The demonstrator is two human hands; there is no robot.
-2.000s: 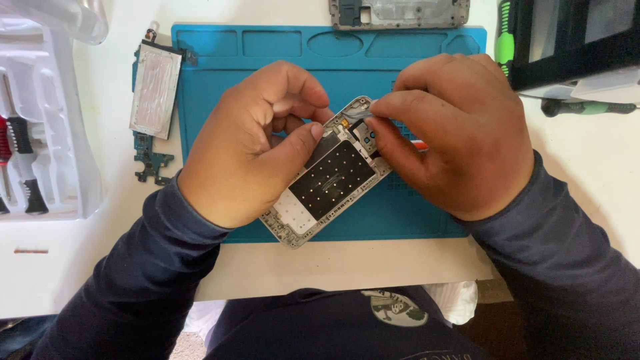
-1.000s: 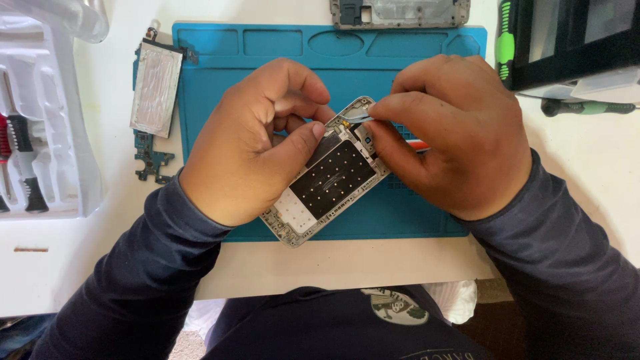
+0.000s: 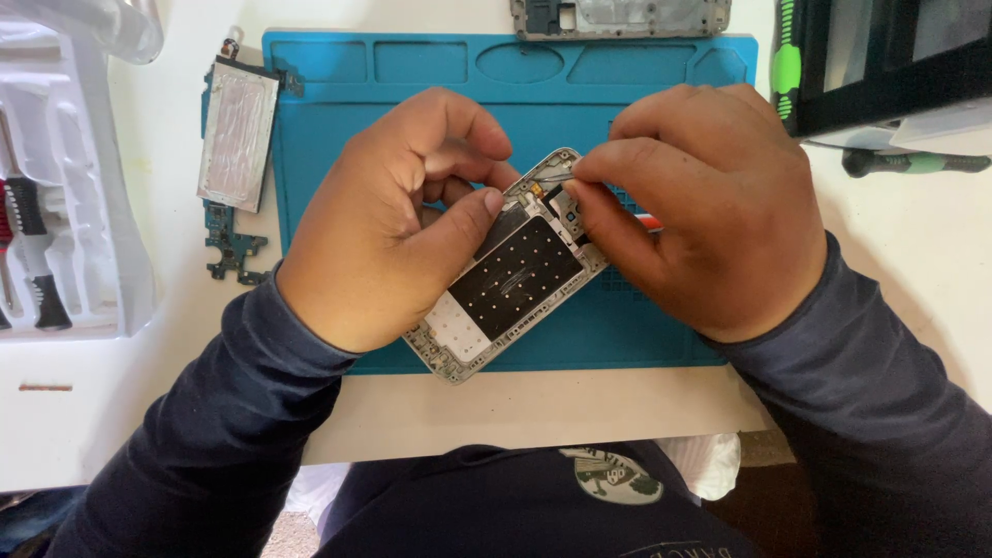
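Observation:
My left hand (image 3: 411, 225) grips the left edge of an opened smartphone frame (image 3: 465, 325), which lies tilted over the blue work mat (image 3: 434, 128). A black dotted sheet (image 3: 515, 275) covers much of the frame's middle. At the frame's upper end my right hand (image 3: 697, 205) pinches the thin metal tips of a tool, likely tweezers (image 3: 552, 177). These tips are beside a small gold-coloured flex contact (image 3: 537, 190). Most of the tool is hidden by the fingers. An orange-red and white piece (image 3: 648, 222) shows behind my right hand; what it belongs to is unclear.
At left lie a circuit board (image 3: 223, 240) with a silvery metal plate (image 3: 239, 136) and a white plastic tray (image 3: 93, 232) holding screwdrivers (image 3: 35, 248). Another phone frame (image 3: 620, 17) overlaps the mat's top edge. Green-and-black tools (image 3: 787, 70) and a black-framed box (image 3: 891, 62) are at right.
The tool tips at the frame's upper end have shifted slightly, and my right fingers with them. My left hand has stayed on the frame's edge.

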